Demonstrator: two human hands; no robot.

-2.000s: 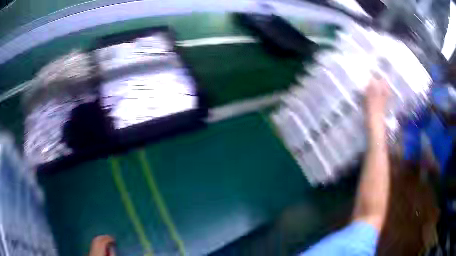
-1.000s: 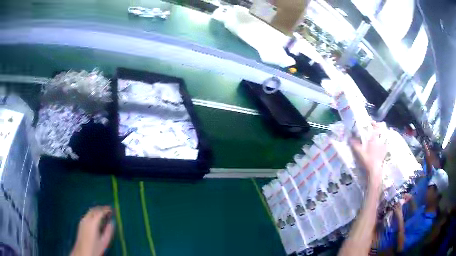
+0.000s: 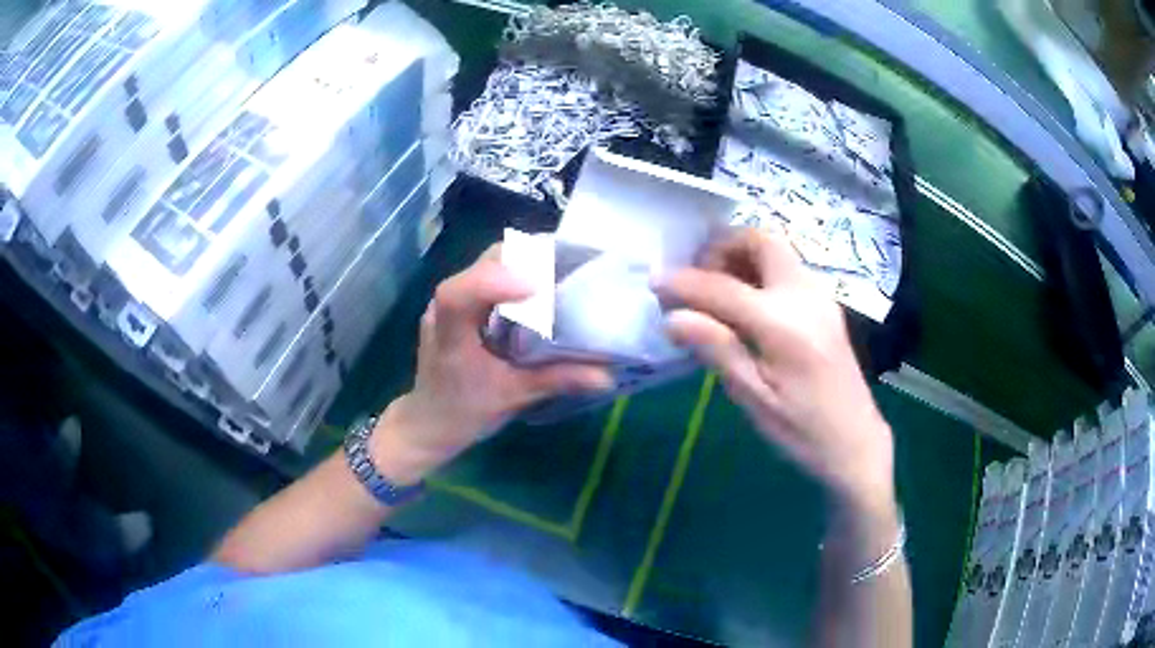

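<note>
An open white retail carton (image 3: 618, 234) is held in front of me, its flaps spread at the near open end. A rounded white bagged product (image 3: 605, 308) shows inside the opening. My left hand (image 3: 488, 342) grips the carton's left side, thumb near the side flap. My right hand (image 3: 773, 336) is at the carton's right side, its fingertips at the opening's edge and the right flap. Whether the right fingers pinch a small item is unclear. The carton's far body is hidden by the flaps and hands.
A large carton stack (image 3: 253, 203) stands at left. A heap of white looped accessories (image 3: 557, 114) and a black tray of flat printed slips (image 3: 823, 184) lie behind the carton. Upright waiting cartons (image 3: 1064, 532) stand at lower right. A dark holder (image 3: 1077, 279) lies at right, by the pale rail (image 3: 963, 101).
The view has swung left. My right hand has left the waiting carton row and is now at an open carton. My left hand, apart before, now grips that carton.
</note>
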